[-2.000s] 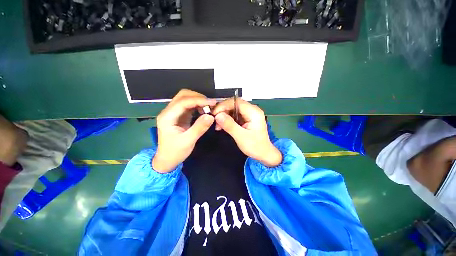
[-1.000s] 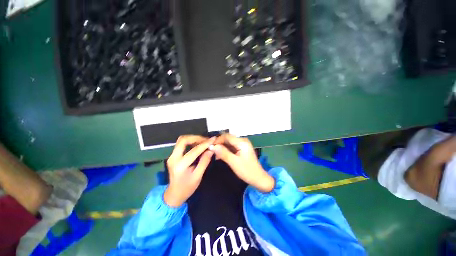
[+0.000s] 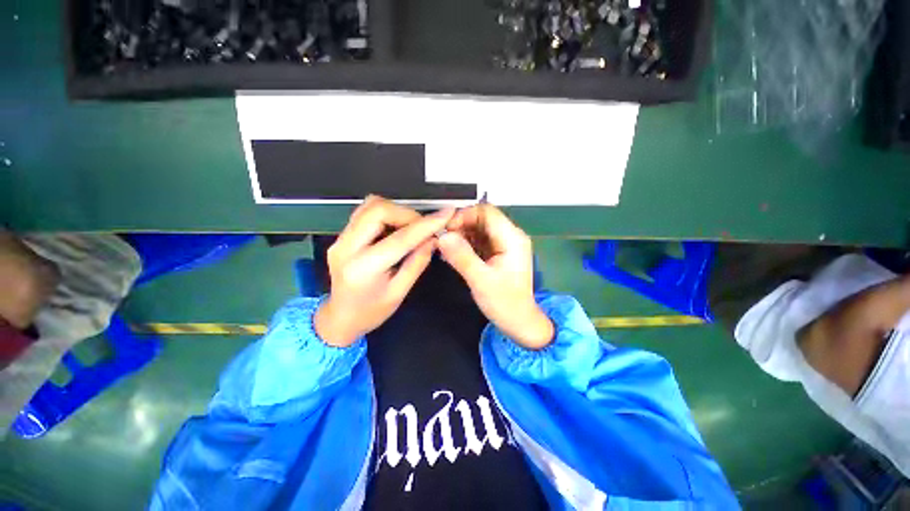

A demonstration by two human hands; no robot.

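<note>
My left hand (image 3: 374,267) and my right hand (image 3: 495,267) meet at the fingertips just off the bench's front edge. A tiny pale-glinting component (image 3: 441,233) is pinched between them, mostly hidden by the fingers. The thin tip of the tweezers (image 3: 484,199) sticks up from my right hand; the rest is hidden. Beyond my hands, a white backing sheet (image 3: 539,150) lies on the bench. A flat black adhesive area (image 3: 339,170) with a stepped right end covers its lower left part.
A black parts tray (image 3: 399,82) stands behind the sheet, with loose black parts left and glinting parts right. Crinkled clear plastic (image 3: 793,65) lies right of it. Other people's arms show at the left (image 3: 20,279) and right (image 3: 843,334), near blue stools (image 3: 654,279).
The view tilted toward the tray, then back. The tweezers, upright in my right hand two seconds ago, now show only a tip. The component is more covered by my fingers.
</note>
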